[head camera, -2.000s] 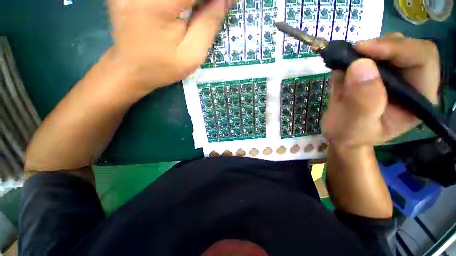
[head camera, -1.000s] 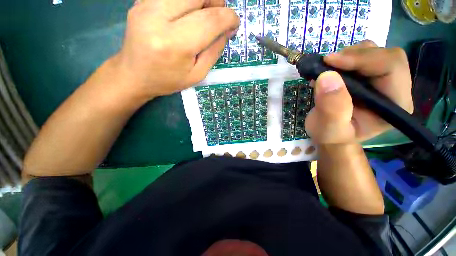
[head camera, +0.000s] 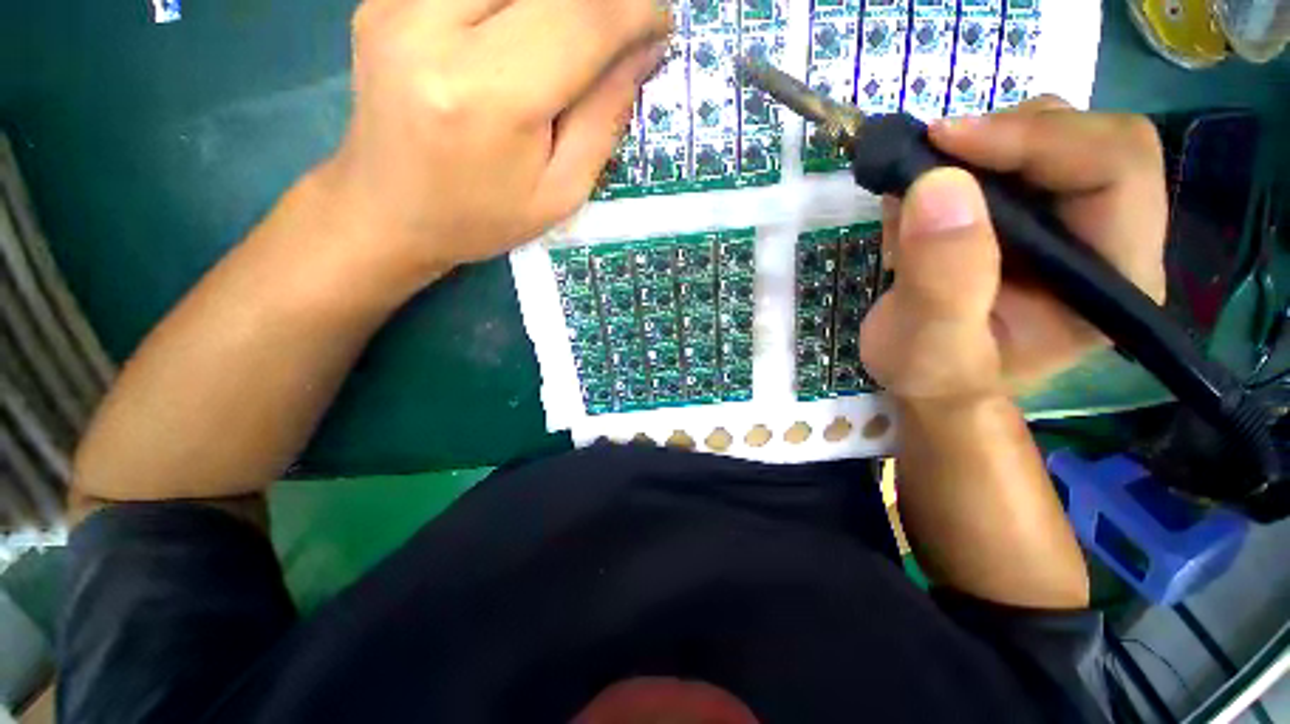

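Note:
My right hand (head camera: 1012, 255) holds the black handle of the soldering iron (head camera: 884, 153) like a pen. The iron's tip points up and left over the upper left PCB panel (head camera: 715, 120); I cannot tell whether it touches. My left hand (head camera: 488, 127) is over the left edge of that panel, its fingers pinched together. No solder wire can be made out between them. The white tray (head camera: 775, 304) holds the green panels in blocks; the upper ones look brighter. The lower right panel (head camera: 835, 318) is partly hidden by my right hand.
A yellow round pot (head camera: 1183, 28) is at the top right. A dark flat phone (head camera: 1210, 198) and pliers (head camera: 1263, 269) lie at right. Stacked trays (head camera: 43, 325) stand at left. A white-blue scrap (head camera: 166, 9) lies at the top left. A blue stool (head camera: 1153, 530) is below.
Over the two seconds, my right hand and the iron have moved left. Since one second ago, the tip has shifted slightly up and right. My left hand has come down and its fingers have closed together.

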